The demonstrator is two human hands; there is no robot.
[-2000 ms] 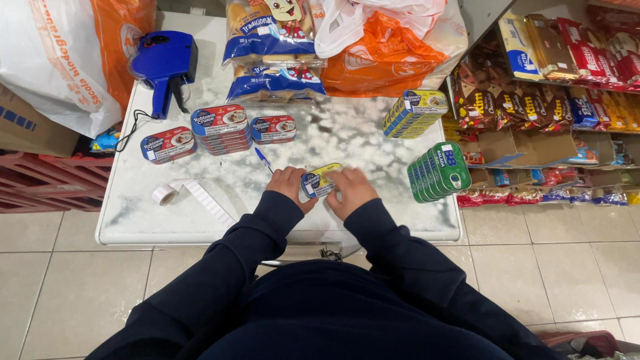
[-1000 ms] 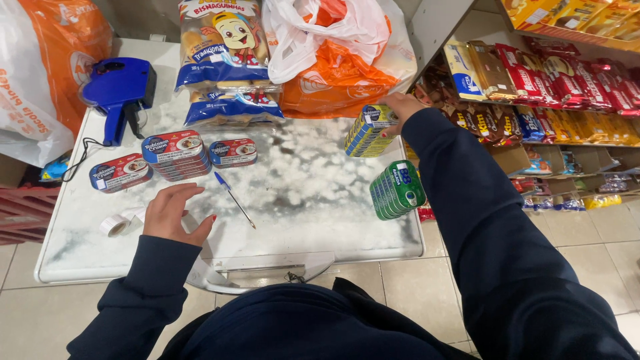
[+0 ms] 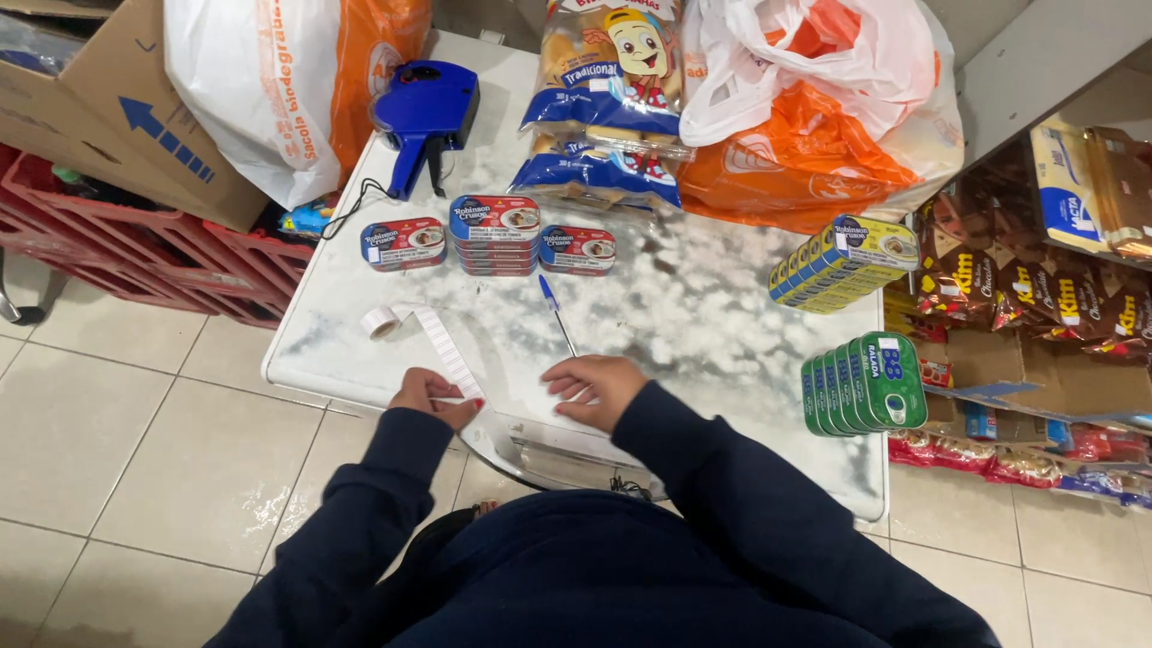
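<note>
My left hand (image 3: 436,398) pinches the loose end of a strip of white price labels (image 3: 446,351), which unrolls from a small roll (image 3: 382,323) on the marbled table (image 3: 702,360). Beside it, my right hand (image 3: 598,391) is empty, its fingers apart, just below a blue ballpoint pen (image 3: 556,310). Red sardine tins stand behind: a single tin (image 3: 403,245), a stack (image 3: 494,236) and another tin (image 3: 578,250). On the right are a stack of yellow-and-blue tins (image 3: 843,263) and a row of green tins (image 3: 864,383). A blue price labeler (image 3: 427,112) lies at the back left.
Bags of bread rolls (image 3: 607,85) and orange-white plastic bags (image 3: 810,135) line the table's back. Another plastic bag (image 3: 288,81), a cardboard box (image 3: 144,117) and red crates (image 3: 153,234) are at the left. Shelves of packaged sweets (image 3: 1035,270) flank the right side.
My right hand has left the yellow-and-blue stack and come back to the middle. My left hand has taken hold of the label strip. The tin held between both hands two seconds ago has left them.
</note>
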